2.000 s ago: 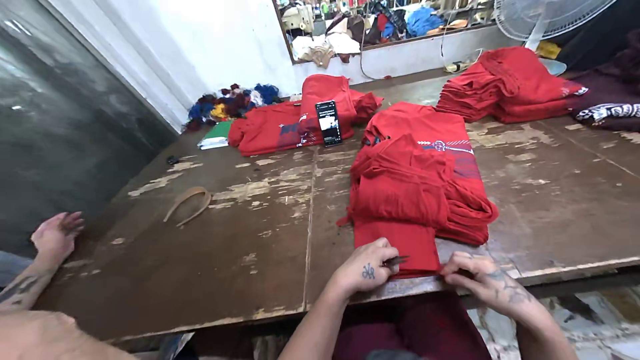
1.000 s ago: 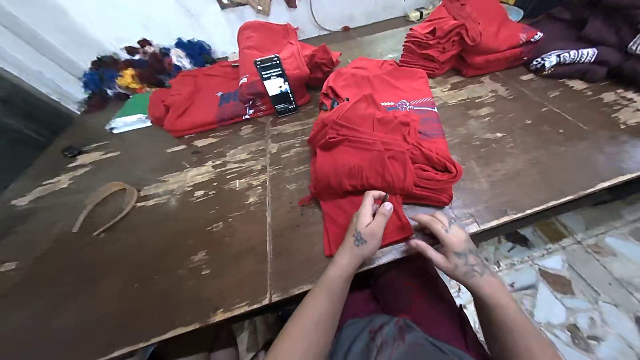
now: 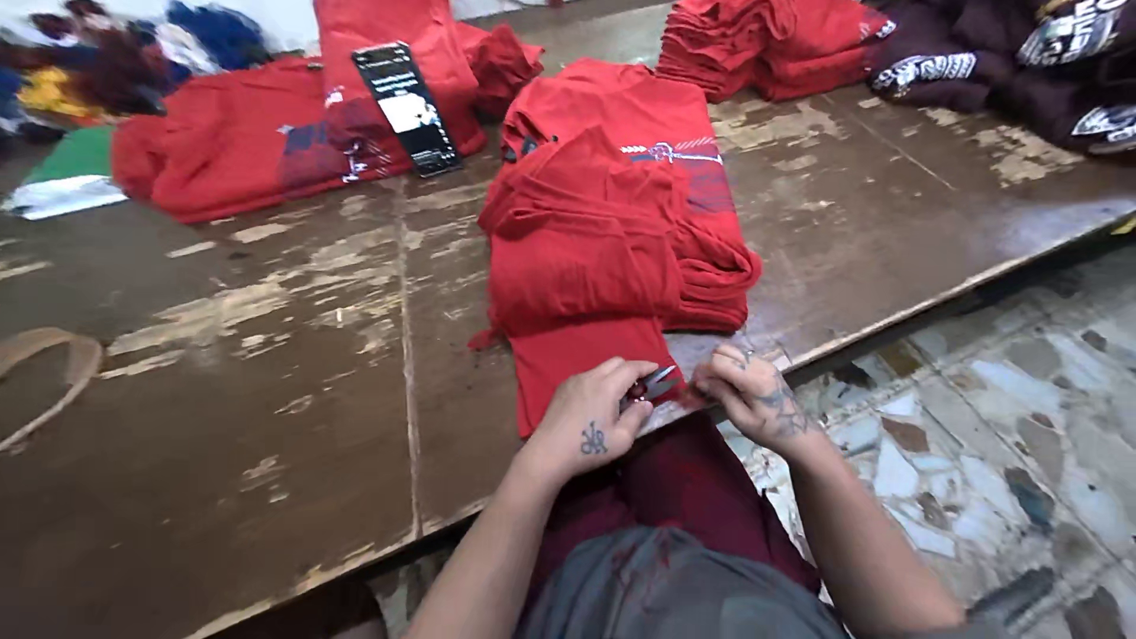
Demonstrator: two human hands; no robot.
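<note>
My left hand (image 3: 596,410) rests by the table's front edge, closed around small thread snips (image 3: 655,383) whose metal blades point to the right. Just right of the blades, my right hand (image 3: 753,395) pinches a bit of the edge of a red fabric piece (image 3: 581,368). That piece lies flat and hangs out from under a bunched red garment (image 3: 581,257). Beneath and behind the bunch is a stack of folded red shirts (image 3: 612,98) with a white and dark print.
A phone (image 3: 406,106) leans on another red garment pile (image 3: 226,133) at the back left. More red shirts (image 3: 772,44) and dark printed garments (image 3: 985,62) lie at the back right. A curved tan band (image 3: 75,373) sits at the far left of the worn wooden table (image 3: 266,479).
The view has moved closer to the hands and tilted down. The snips' blades now show beside my right hand, whose fingers have closed from a more spread pose one second ago.
</note>
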